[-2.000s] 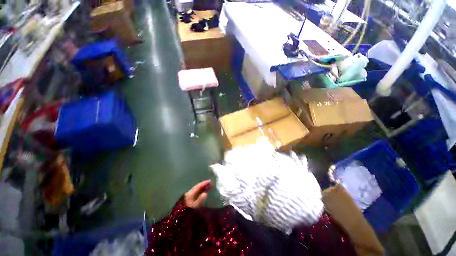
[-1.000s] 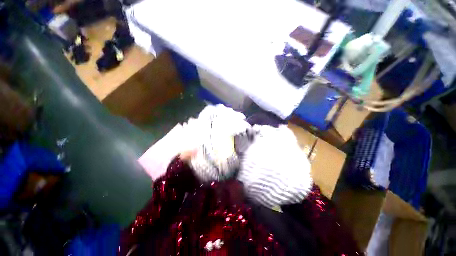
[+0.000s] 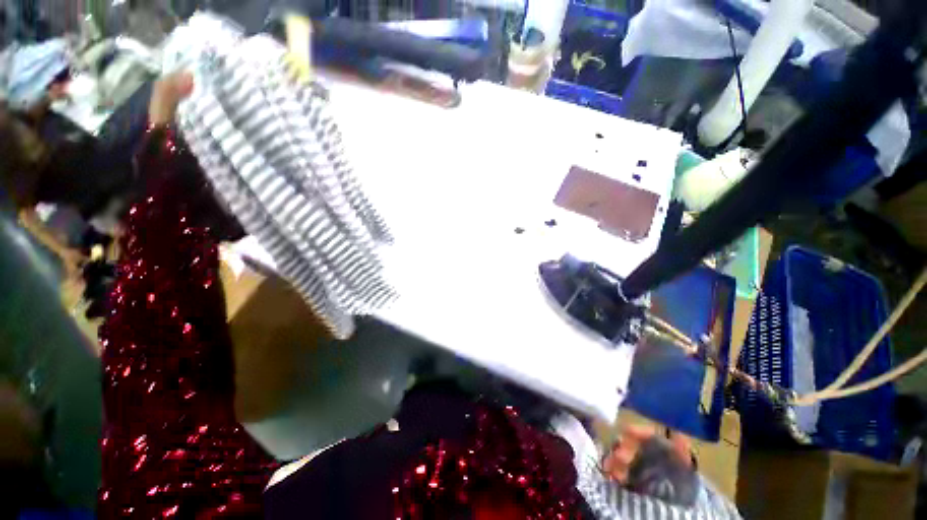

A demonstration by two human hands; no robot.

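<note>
My left hand [image 3: 171,99], bare and partly hidden by cloth, holds a bundle of grey-and-white striped pieces [image 3: 274,173] at the left end of the white ironing table [image 3: 457,193]. The bundle hangs over the table's near edge. My right hand [image 3: 651,465], in a pink and grey glove, is low at the right, below the table's near corner, on more striped cloth [image 3: 666,506]. Its grip is partly cut off by the bottom edge. A dark steam iron [image 3: 590,297] rests on the table's right part, with a thick black tube rising from it.
A reddish-brown pad [image 3: 610,201] lies behind the iron. A long dark padded bar [image 3: 391,63] spans the table's back left. Tan hoses [image 3: 859,376] run right from the iron. A blue crate [image 3: 836,350] and cardboard stand at the right; a pale green container is at the table's right edge.
The table is now close in front. My left arm has reached out to the left, carrying a striped bundle onto the table. The other striped cloth is now low at the right with my gloved hand.
</note>
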